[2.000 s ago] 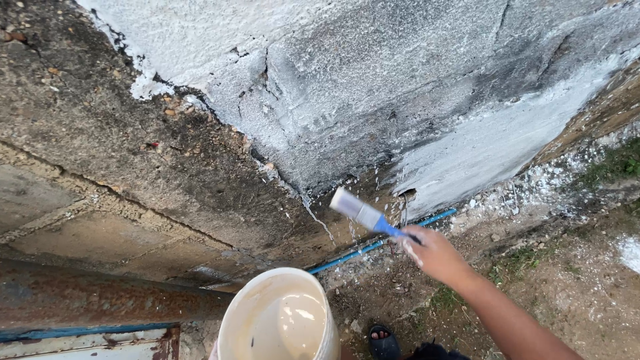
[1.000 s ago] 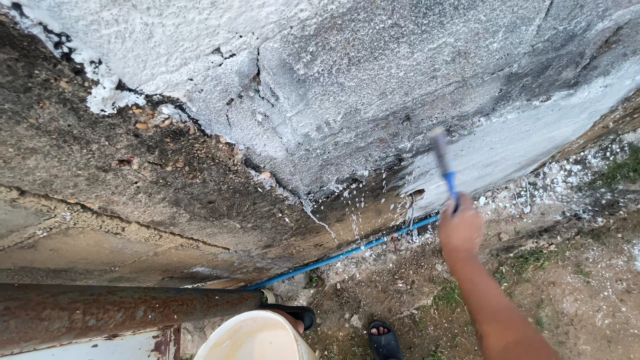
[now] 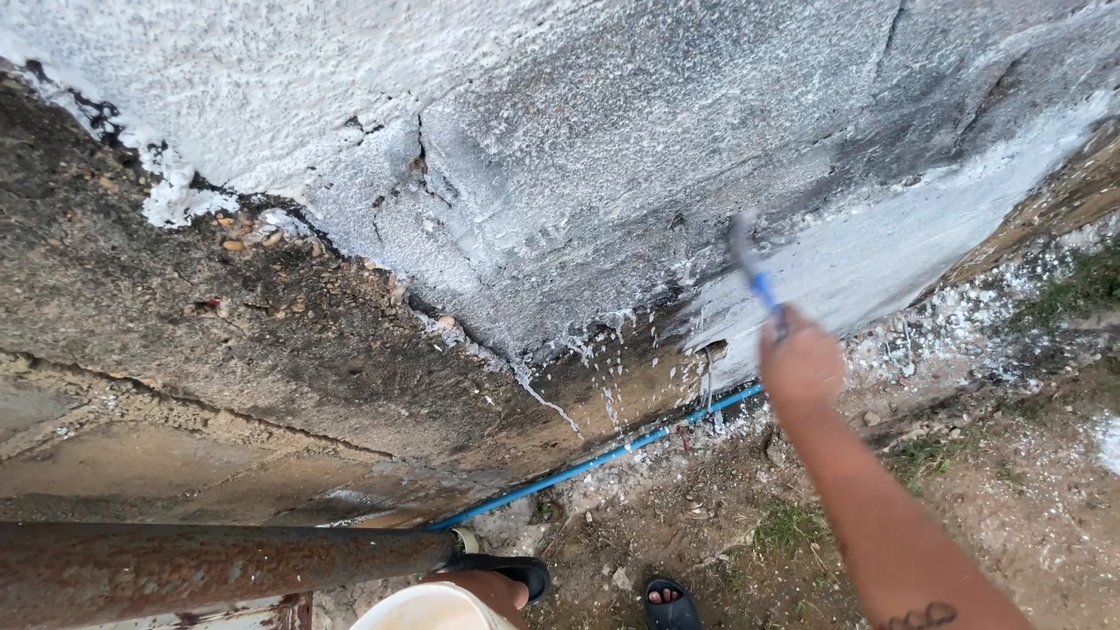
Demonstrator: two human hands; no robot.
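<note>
My right hand [image 3: 803,363] grips the blue handle of a paintbrush [image 3: 759,273], whose blurred bristles are at the grey, partly whitened wall [image 3: 560,175]. Below and right of the bristles lies a band of fresh white paint [image 3: 840,271] along the wall's lower part. White drips run down the bare tan strip left of my hand. At the bottom edge shows the rim of a cream plastic bucket [image 3: 429,610]; its contents cannot be made out. My left hand is not in view.
A thin blue pipe [image 3: 595,459] runs along the wall's foot. A rusty metal pipe [image 3: 219,564] crosses the lower left. My feet in dark sandals [image 3: 672,605] stand on paint-spattered dirt [image 3: 700,516] with stones and grass tufts. Rough, unpainted concrete [image 3: 262,341] is at left.
The brush, held out over the blue pipe two seconds ago, has moved up to the wall in my right hand. The bucket shows less, lower in the view.
</note>
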